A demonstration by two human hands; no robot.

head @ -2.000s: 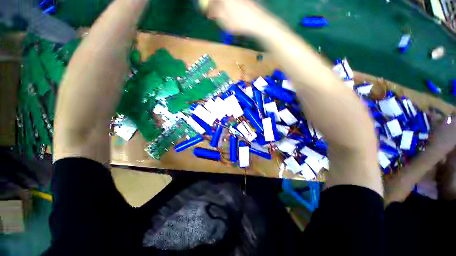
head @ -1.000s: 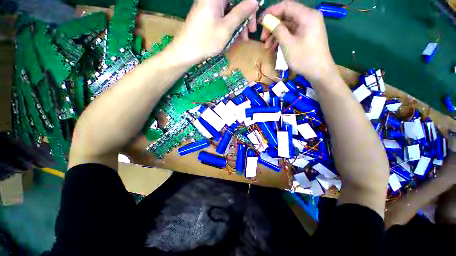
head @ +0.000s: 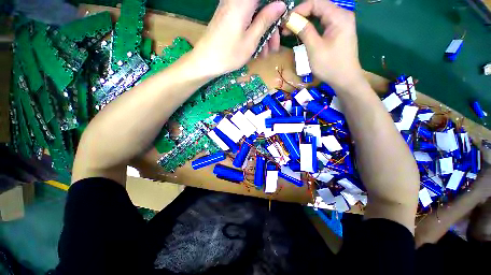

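My left hand (head: 234, 32), cut by the top edge, holds a narrow circuit board panel (head: 267, 33) between thumb and fingers. My right hand (head: 328, 40) has a cream sleeve on a finger; its fingertips meet the panel's right side. A blue battery cell with a white pad (head: 302, 60) hangs just below my right fingers; its wires lead up to them, and their ends are hidden. Heaped blue cells with white pads (head: 306, 156) lie on the brown bench board below my hands. Green board panels (head: 215, 105) lie left of the heap.
More green panels (head: 48, 59) are piled at the far left. The green conveyor belt (head: 409, 48) runs beyond the bench edge, with a few single cells (head: 454, 49) on it. Another person's arm (head: 452, 212) reaches in at lower right. A cardboard box (head: 153, 192) is below the bench edge.
Both hands came back from the top edge to over the bench, now with a panel and a cell between them. Over the last second they barely moved, while cells on the belt shifted left.
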